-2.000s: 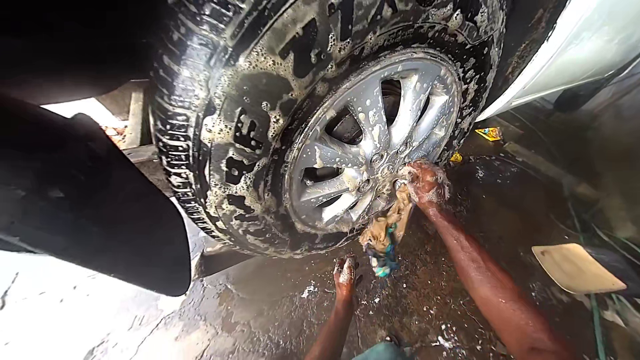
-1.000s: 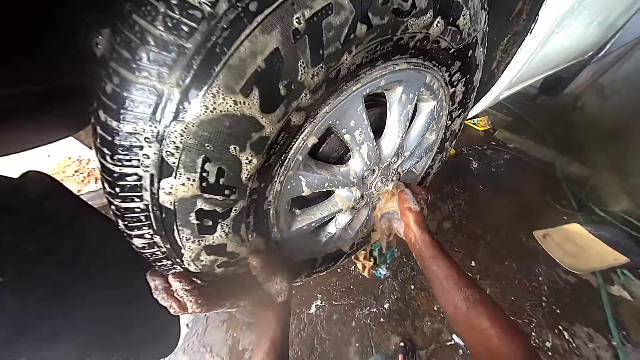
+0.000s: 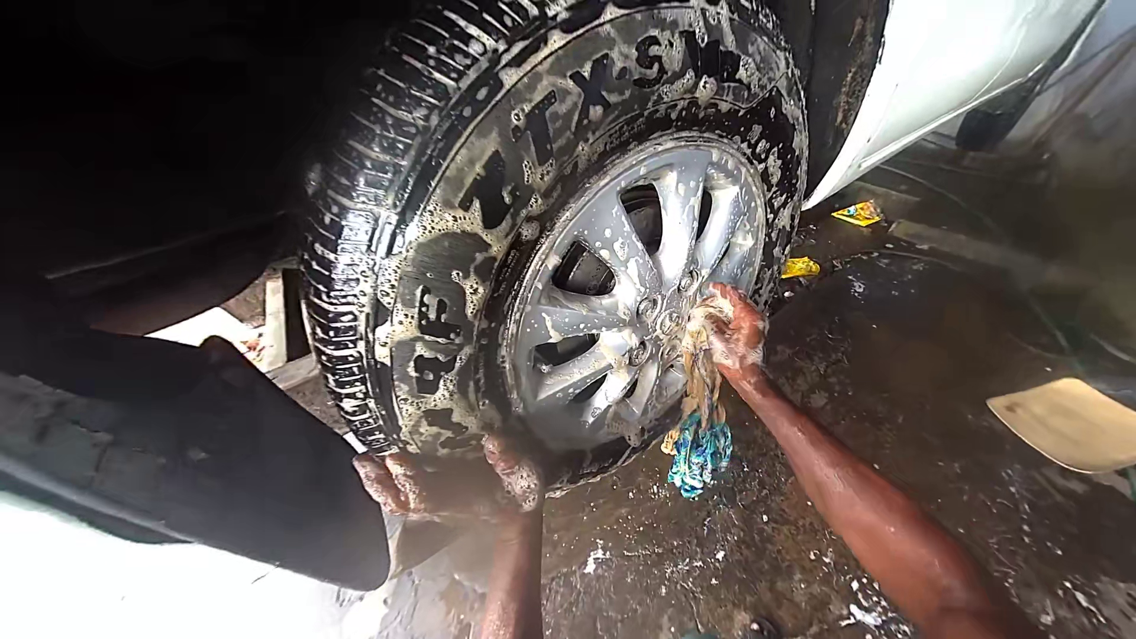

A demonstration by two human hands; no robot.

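A soapy black tire [image 3: 444, 257] with raised lettering surrounds a silver alloy wheel rim [image 3: 679, 213] dotted with foam. My right hand [image 3: 735, 328], covered in suds, grips a wet tan and turquoise cloth [image 3: 701, 444] at the hub, beside the lug nuts. The cloth hangs down from my fist below the rim's lower right spokes. At the tire's bottom left my left hand [image 3: 453, 484] rests against the tread and lower sidewall, fingers spread and foamy, with nothing seen in it. A blur covers part of its palm.
A dark mud flap [image 3: 266, 479] hangs left of the tire, near my left hand. White car bodywork [image 3: 941, 80] is at upper right. On the wet ground lie a beige flat piece [image 3: 1069, 426], a yellow wrapper [image 3: 857, 213] and another yellow scrap [image 3: 800, 267].
My left hand has moved from below the rim to the tire's lower left edge. My right hand stays around the hub with the cloth.
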